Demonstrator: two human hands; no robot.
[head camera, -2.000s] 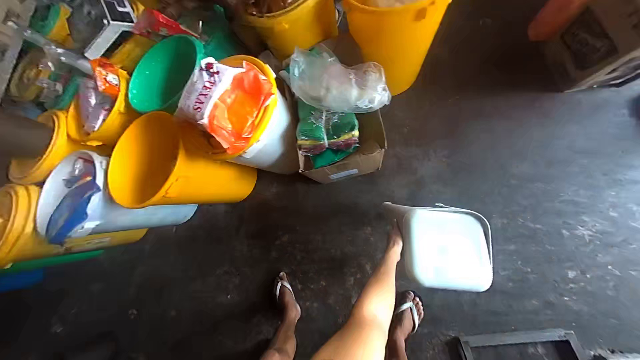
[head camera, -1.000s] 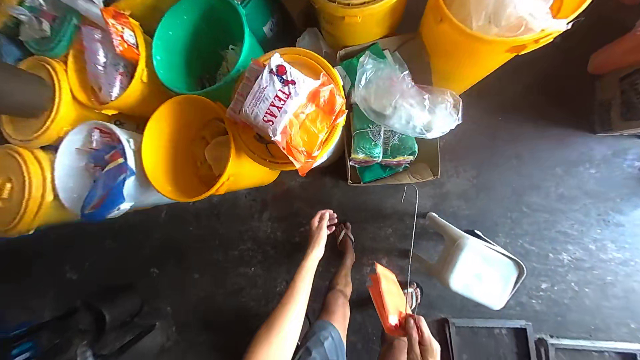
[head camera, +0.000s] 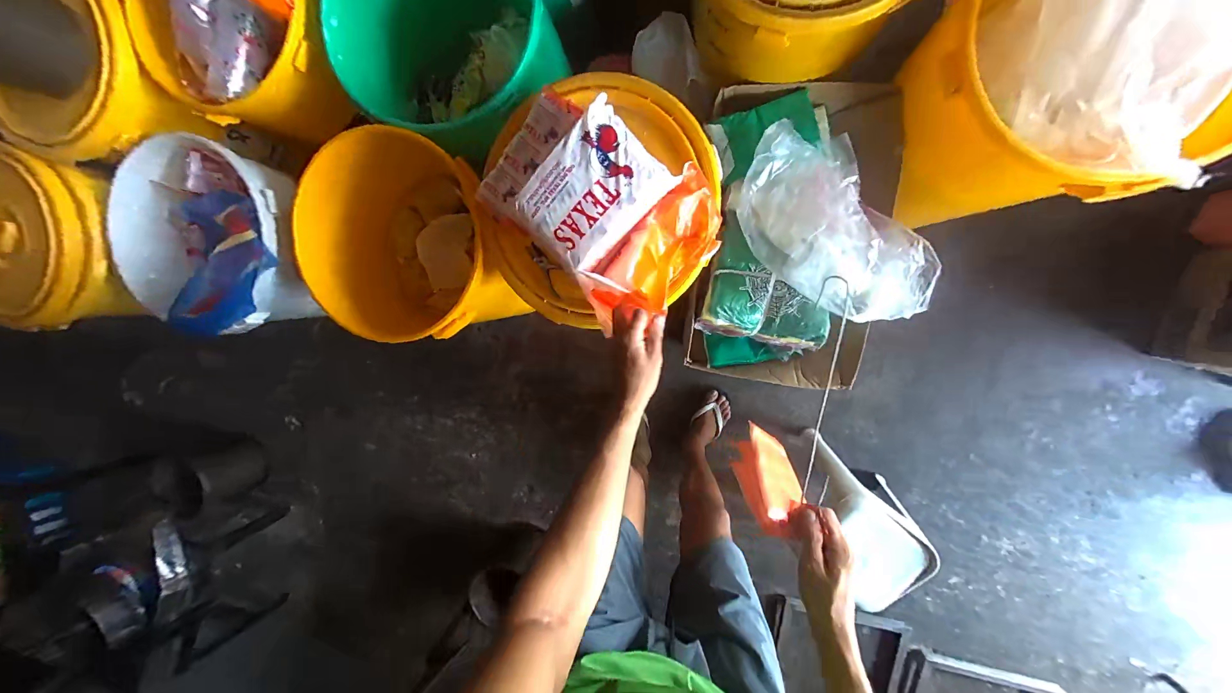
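My left hand (head camera: 637, 351) pinches the lower edge of an orange plastic bag (head camera: 664, 241), which lies with a white printed plastic bag (head camera: 602, 183) on the round lid of a yellow bucket (head camera: 701, 125). In my right hand (head camera: 821, 539) are a long thin wire hook (head camera: 830, 385) and a small stack of orange plastic (head camera: 770, 472). The hook's bent end points up toward a clear plastic bag (head camera: 808, 212). That bag lies over green packets (head camera: 760, 298) in a cardboard box (head camera: 847, 361). A white plastic stool or container (head camera: 881, 549) stands beside my right hand.
Left of the lidded bucket stand an open yellow bucket (head camera: 332, 241), a green bucket (head camera: 385, 72) and a white bucket (head camera: 135, 231) with plastic scraps. A large yellow bucket (head camera: 938, 125) holding clear bags is at upper right. Dark metal equipment (head camera: 183, 549) lies at lower left, dark frames (head camera: 881, 626) at lower right.
My left hand has moved from above the floor to the orange bag and taken hold of its edge. My right hand, at the white object's handle area earlier or out of view, now holds the hook and orange plastic.
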